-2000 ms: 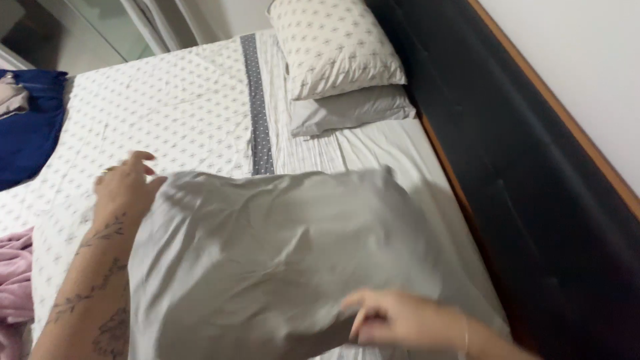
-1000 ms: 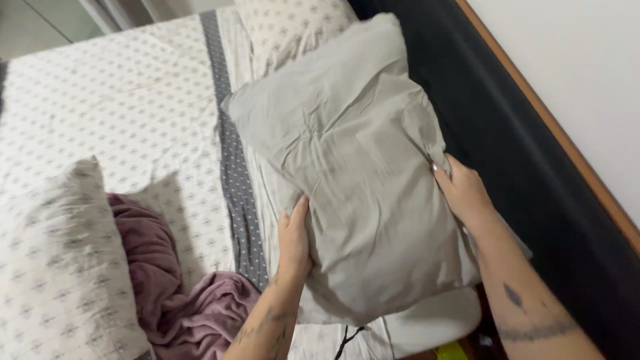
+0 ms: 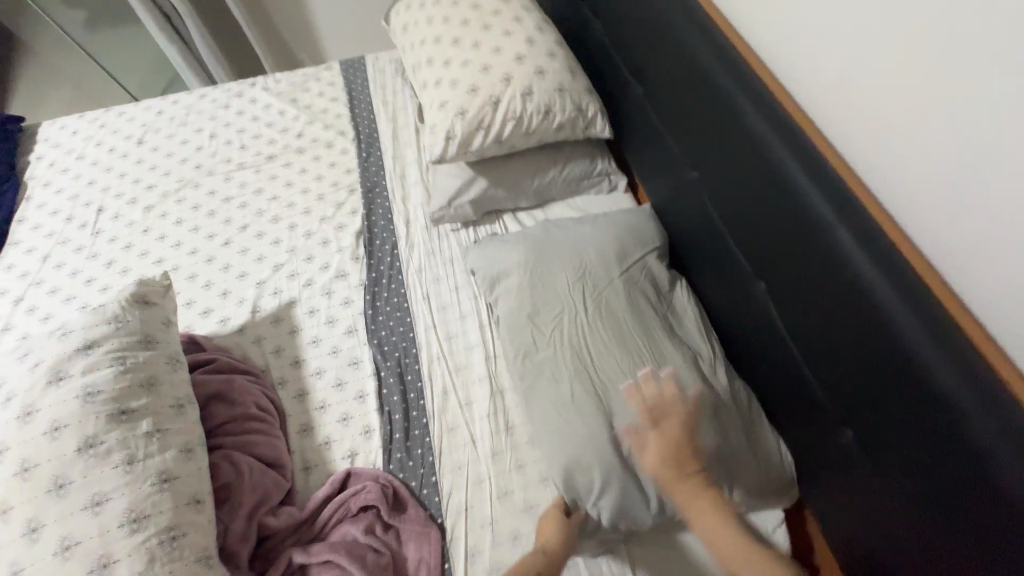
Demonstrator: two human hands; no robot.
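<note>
A grey pillow [image 3: 576,320] lies on the bed against the dark headboard. My left hand [image 3: 558,524] is at its lower left corner, fingers partly hidden at the pillow's edge, so its grip cannot be told. Over the lower middle of the pillow is my right hand [image 3: 664,428], blurred, with fingers spread and nothing held; whether it touches the fabric is unclear. Beyond, a patterned white pillow [image 3: 496,80] rests on another grey pillow [image 3: 528,180].
A second patterned pillow [image 3: 104,448] stands at the left beside a mauve blanket [image 3: 360,528]. The padded headboard [image 3: 720,232] runs along the right, below a wooden trim and white wall. A dark blue cloth [image 3: 10,168] shows at the far left.
The grey pillow, held up between both hands a second ago, now lies flat by the headboard. My right hand has left its side edge and is over its face.
</note>
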